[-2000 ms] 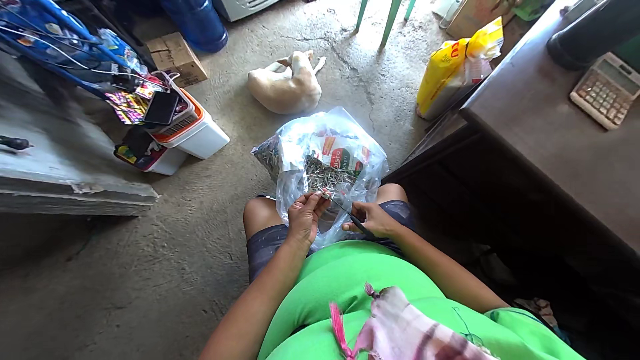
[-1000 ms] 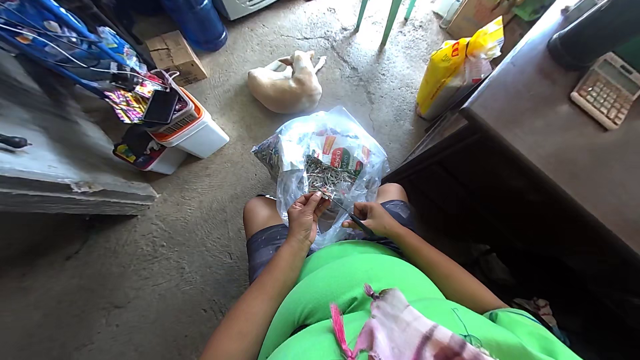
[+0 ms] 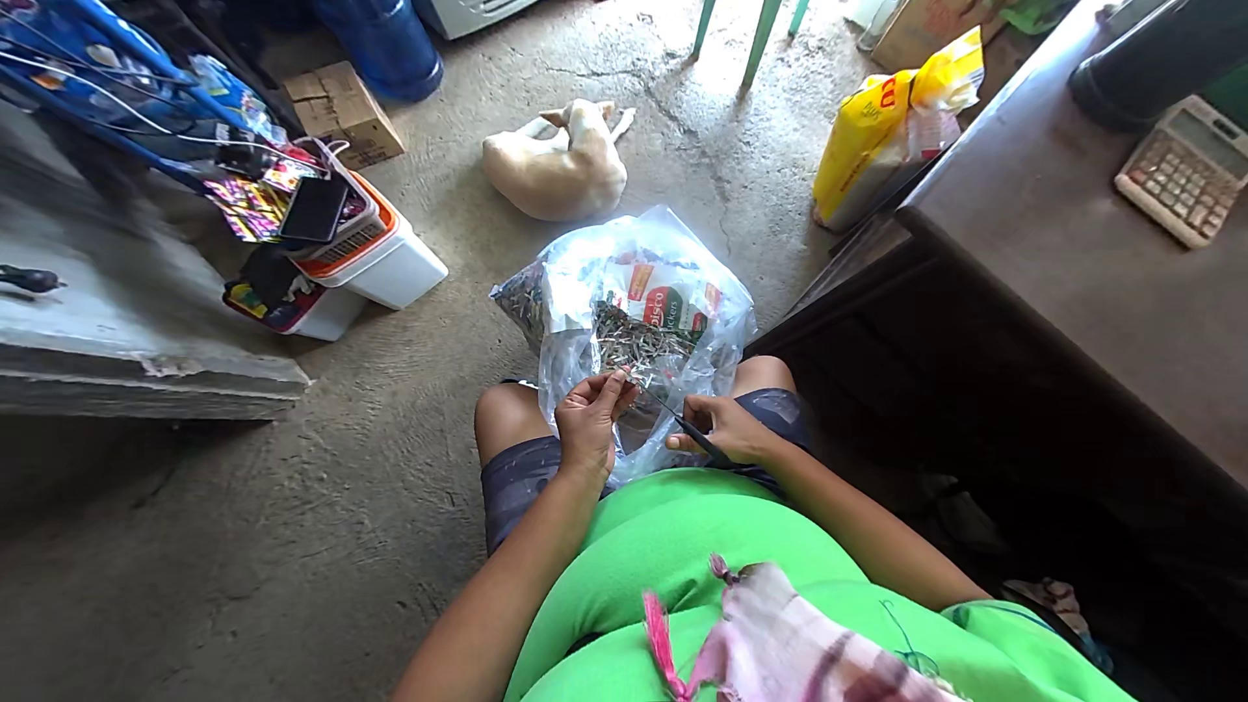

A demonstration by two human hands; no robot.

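A clear plastic bag (image 3: 717,341) stands open between my knees, with a heap of small shredded strips (image 3: 639,336) and a printed wrapper (image 3: 663,304) inside. Over its near side, my left hand (image 3: 592,409) pinches a small piece of thin material (image 3: 634,375) between thumb and fingertips. My right hand (image 3: 721,429) is closed around the black handles of scissors (image 3: 697,434), whose blades point up and left toward that piece. Whether the blades touch it is too small to tell.
A pale dog (image 3: 561,175) lies curled on the concrete floor beyond the bag. White buckets (image 3: 400,258) and a cardboard box (image 3: 346,115) stand at the left. At the right are a yellow sack (image 3: 863,146) and a brown desk (image 3: 1082,253) bearing a calculator (image 3: 1185,171).
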